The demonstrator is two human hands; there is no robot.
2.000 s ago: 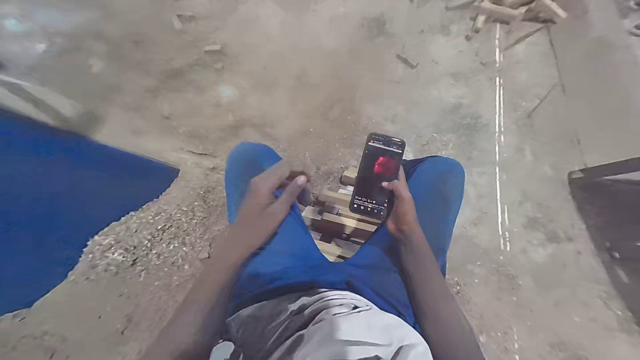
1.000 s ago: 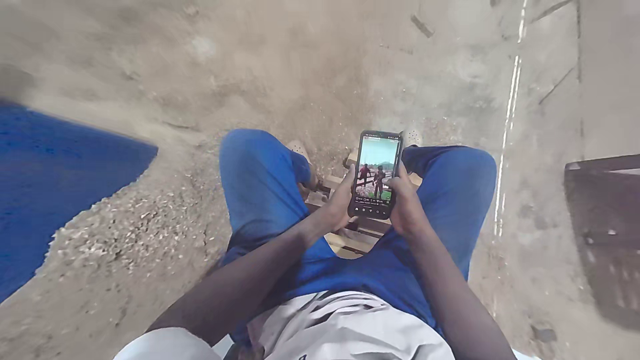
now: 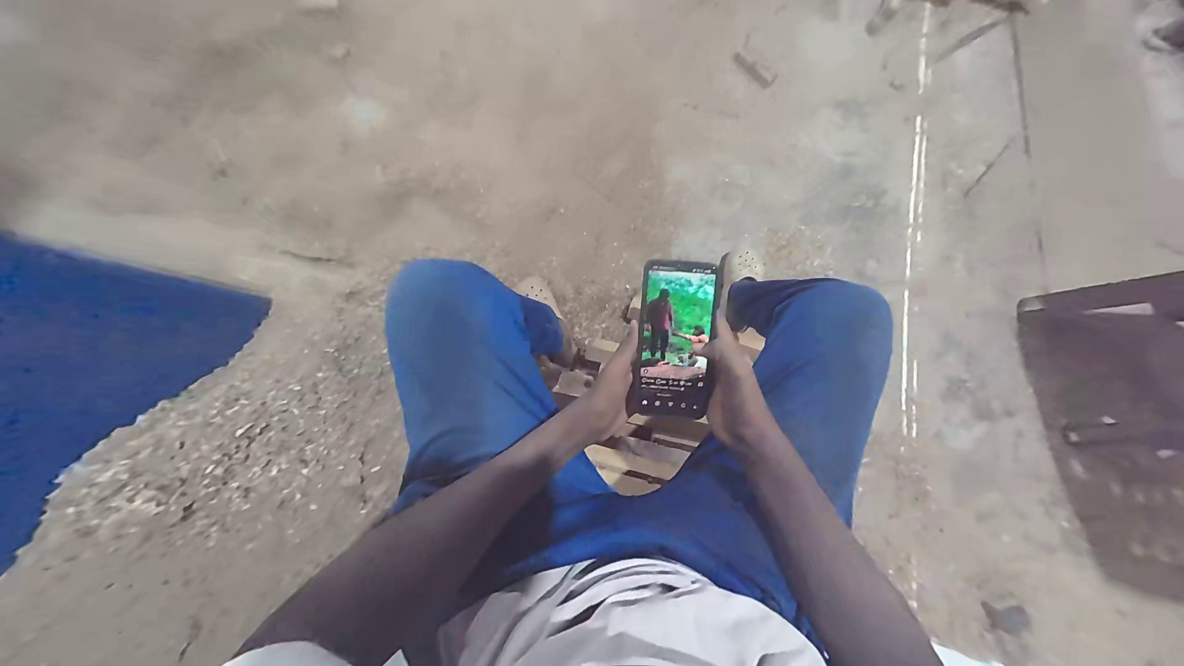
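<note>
A black smartphone point(image 3: 678, 338) is held upright between both hands above my lap, its lit screen facing me with a picture of people against green. My left hand point(image 3: 612, 388) grips its left edge. Along the right edge, my right hand point(image 3: 737, 388) holds it, the thumb at the lower part of the screen. Below the phone, between my knees in blue trousers point(image 3: 462, 351), lie several wooden pieces point(image 3: 638, 453), partly hidden by the hands and phone.
A blue surface point(image 3: 111, 342) with a ragged edge lies at the left, beside scattered wood chips point(image 3: 250, 453) on the ground. A dark flat object point(image 3: 1110, 416) stands at the right. A small stick point(image 3: 754, 69) lies ahead, and pale lines point(image 3: 914, 231) run along the ground.
Two seconds ago my left hand was off the phone, above my left thigh; since one second ago it holds the phone too. The picture on the screen has changed.
</note>
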